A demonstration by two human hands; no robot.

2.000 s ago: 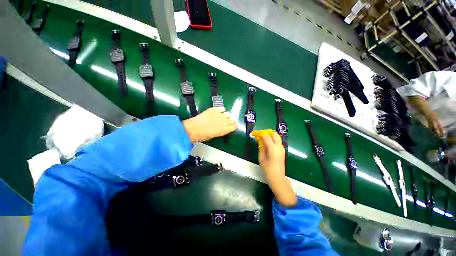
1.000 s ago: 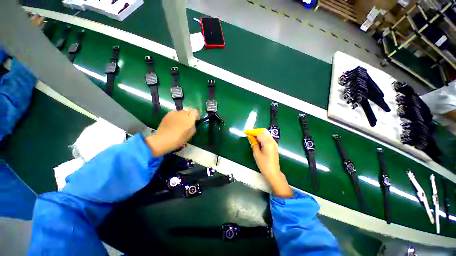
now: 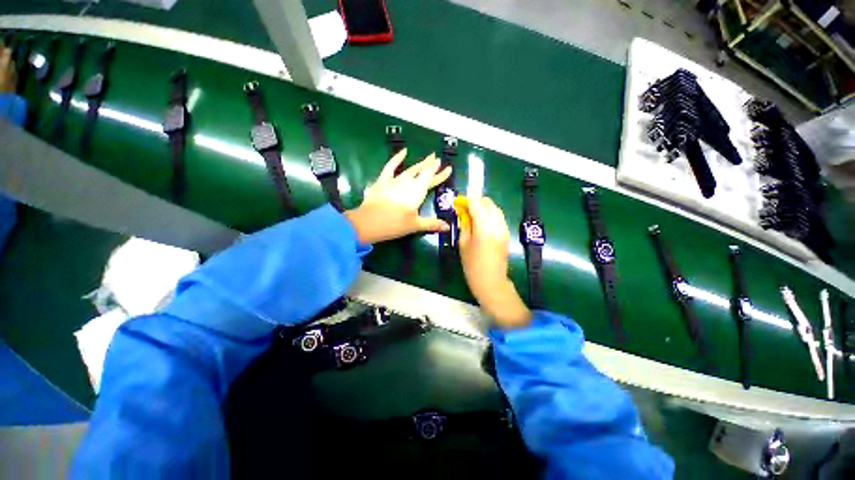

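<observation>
A dark smartwatch (image 3: 446, 201) lies across the green belt, its shiny case between my hands. My left hand (image 3: 398, 202) is spread at its left, with fingertips on the upper strap and thumb on the lower strap, holding it against the belt. My right hand (image 3: 483, 246) is at its right, fingers drawn together, with yellow-covered fingertips (image 3: 461, 210) against the case edge. Whether a small wipe is between them cannot be told. Another strap (image 3: 395, 141) is partly hidden behind my left hand.
Grey-faced watches (image 3: 266, 138) lie left; ring-backed watches (image 3: 533, 232) and pale-strapped ones (image 3: 803, 323) lie right. Dark watches (image 3: 350, 352) lie on the near bench. A white foam tray (image 3: 647, 169) holds black straps. A grey post (image 3: 289, 42), red-edged phone (image 3: 366, 19) and white bag (image 3: 150, 272) are around.
My left hand has moved right from another watch and opened onto this one. My right hand has moved slightly up and left to its case. The surrounding watches have shifted in view.
</observation>
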